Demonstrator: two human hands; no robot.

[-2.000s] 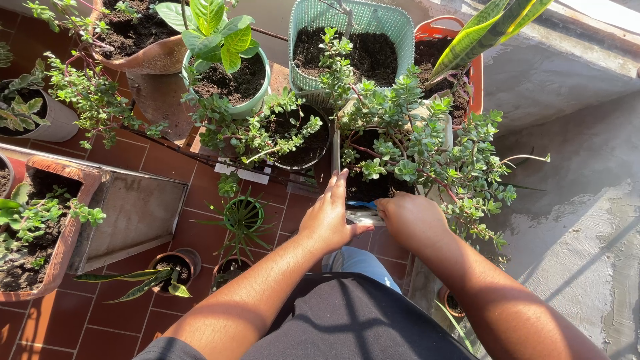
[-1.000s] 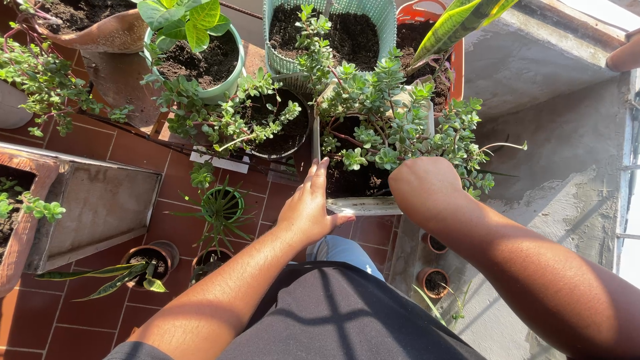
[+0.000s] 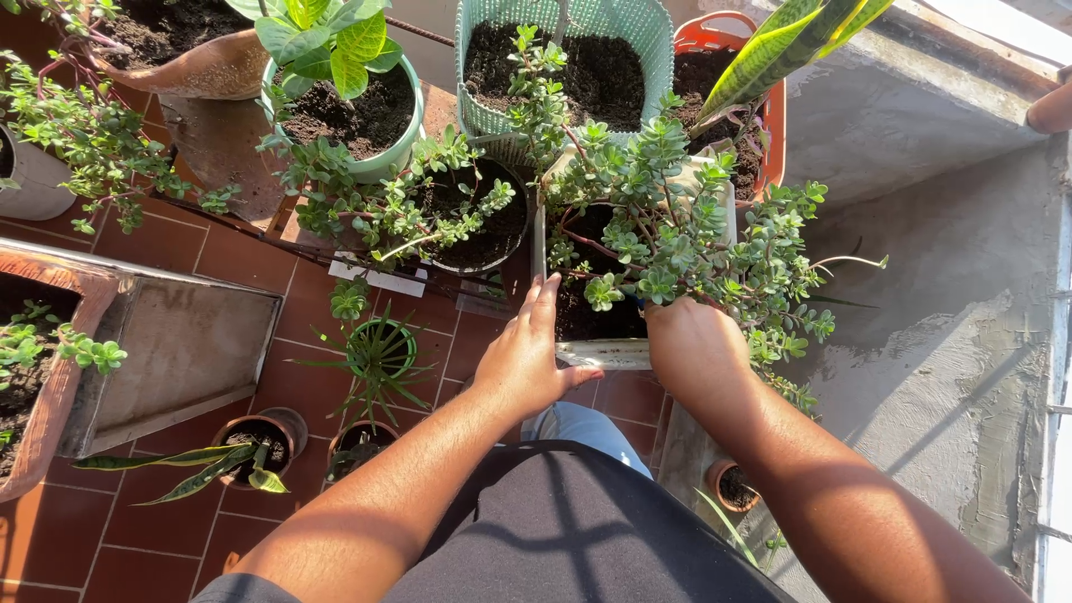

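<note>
A white square planter [image 3: 603,355] with dark soil [image 3: 590,314] stands in front of me, and a trailing succulent [image 3: 662,243] spreads over it and past its right side. My left hand [image 3: 528,352] lies flat against the planter's left front corner, fingers extended, thumb along the front wall. My right hand [image 3: 699,343] is closed at the planter's front right, below the stems. A small bit of something blue shows by its fingertips, mostly hidden by the hand and leaves; it seems to be a tool's handle. What lies under the right hand is hidden.
Behind the planter stand a green woven basket [image 3: 565,126], an orange basket [image 3: 775,159] and a pale green pot [image 3: 394,155]. A dark round pot [image 3: 502,251] adjoins its left side. Small pots, one a terracotta pot [image 3: 289,431], stand on the tiled floor. A rough cement wall [image 3: 913,335] rises at right.
Two seconds ago more of the blue object showed at my right hand, at the planter's front edge; the hand now sits further in, against the foliage. My left hand stays on the planter's left side.
</note>
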